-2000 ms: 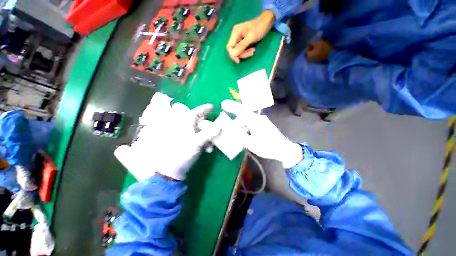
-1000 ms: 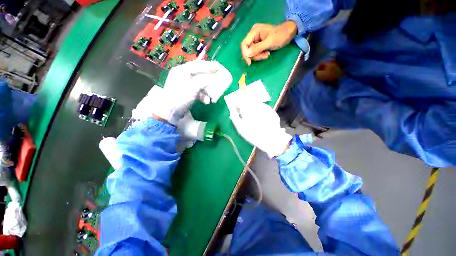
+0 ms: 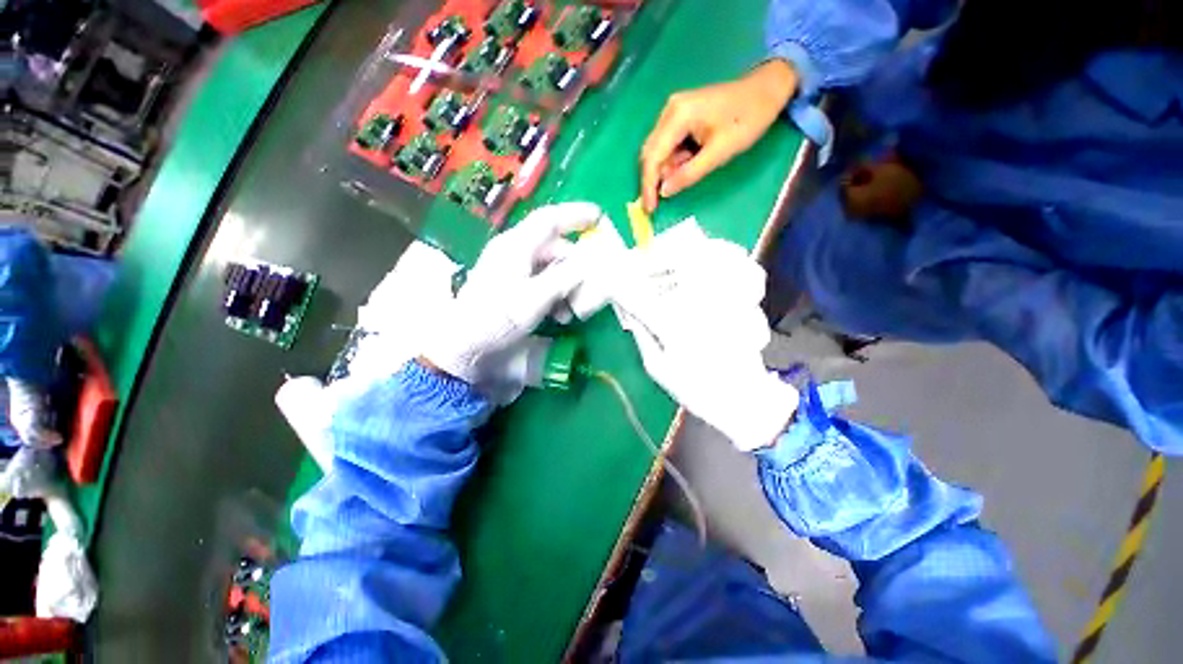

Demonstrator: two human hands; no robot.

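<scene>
My left hand (image 3: 506, 305), in a white glove, has its fingertips closed at a small white paper slip (image 3: 598, 269) between my hands. My right hand (image 3: 714, 340), also gloved, is closed on the white slips from the right; white on white hides the exact grip. A yellow strip (image 3: 641, 225) stands out above the slips, at another person's fingertips. A second yellow bit shows by my left fingertips. A syringe's green cap (image 3: 561, 363) with a pale hose (image 3: 636, 422) sticks out below my left hand; its barrel is mostly hidden.
A clear tray of small green boards on red liner (image 3: 426, 114) lies ahead. A larger circuit board (image 3: 269, 301) is on the dark belt at left. A crumpled white cloth (image 3: 409, 301) lies beside my left hand. Another person's bare hand (image 3: 707, 130) rests over the green mat's right edge.
My left hand has moved right and down to meet my right hand at the slips. The other person's fingertips have come down to the yellow strip.
</scene>
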